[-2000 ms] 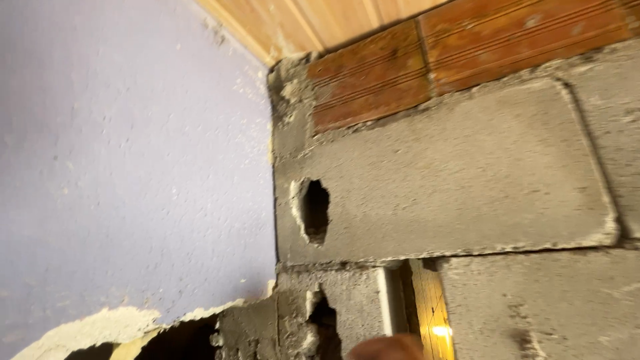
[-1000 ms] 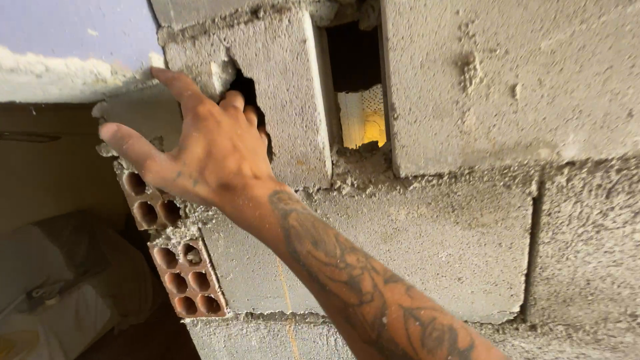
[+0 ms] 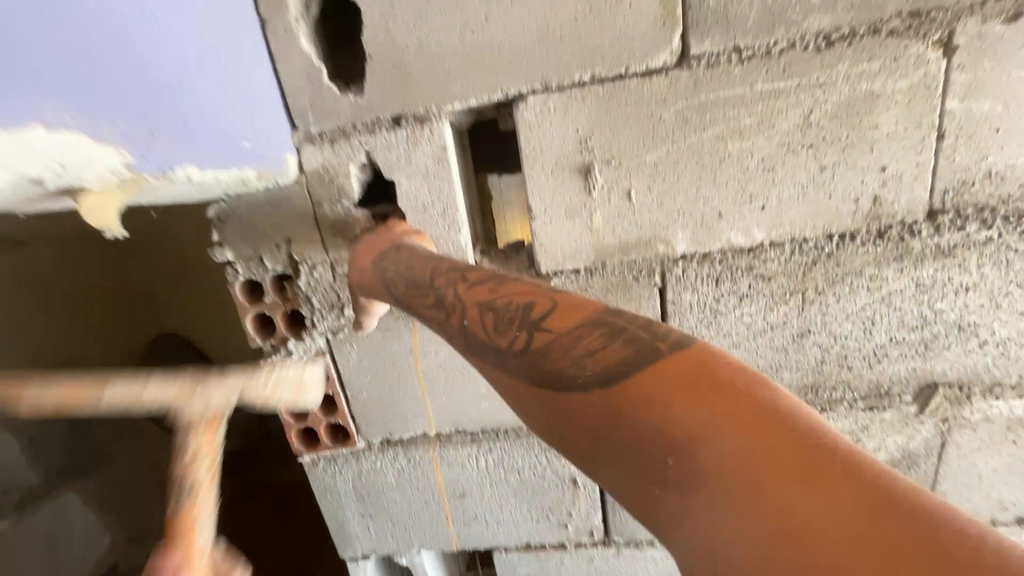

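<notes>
My tattooed right arm reaches in from the lower right, and my right hand [image 3: 388,260] is at the concrete block wall [image 3: 592,448], just below a jagged hole [image 3: 378,188]. Its thumb points down; the other fingers are mostly hidden, so what they grip cannot be told. At the bottom left, my left hand [image 3: 196,560] is shut on the handle of a blurred, plaster-stained hammer [image 3: 200,472]. The hammer's long head lies sideways in view, its right end overlapping the broken hollow red bricks [image 3: 324,432] at the wall's edge.
A lilac plastered wall [image 3: 176,72] ends in a ragged lower edge at the upper left. Beneath it is a dark opening [image 3: 104,296]. A narrow slot [image 3: 500,184] between blocks shows yellowish material inside. Another broken hole [image 3: 340,44] is higher up.
The hammer and my left hand have come into view at the lower left. My right hand, earlier spread with its index finger at the plaster edge, is now bent below the jagged hole.
</notes>
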